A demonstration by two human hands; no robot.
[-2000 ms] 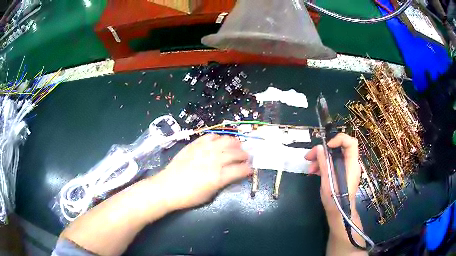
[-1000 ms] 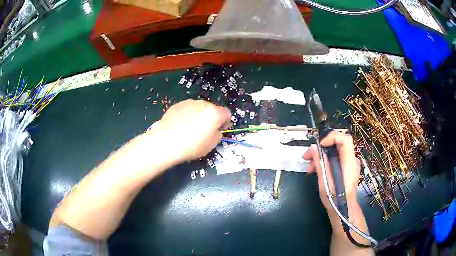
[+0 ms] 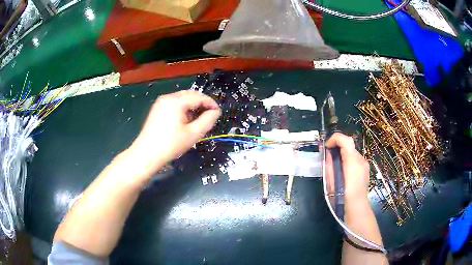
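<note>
My left hand (image 3: 178,121) is raised over the left edge of the small black parts (image 3: 238,93), thumb and forefinger curled; whether it pinches anything cannot be told. Green-yellow and blue wires (image 3: 233,138) run from below that hand to the taped jig (image 3: 279,109). White strips (image 3: 259,160) lie over the jig, and two brass-coloured legs (image 3: 265,189) stick out toward me. My right hand (image 3: 353,168) is shut on the soldering iron (image 3: 333,119), tip pointing away from me, just right of the jig. My left forearm hides most of the white cable.
A tangled pile of copper-coloured sticks (image 3: 403,121) lies at the right. Bundled white cables (image 3: 9,165) lie at the far left. A grey funnel hood (image 3: 271,31) hangs above the back of the mat. Behind are a red-brown stand (image 3: 150,39) with a cardboard box and a blue item (image 3: 429,46).
My left hand moved from the wires toward the black parts, then slightly left and back, its fingers now visible. The iron stands more upright. The coiled white cable has become mostly hidden.
</note>
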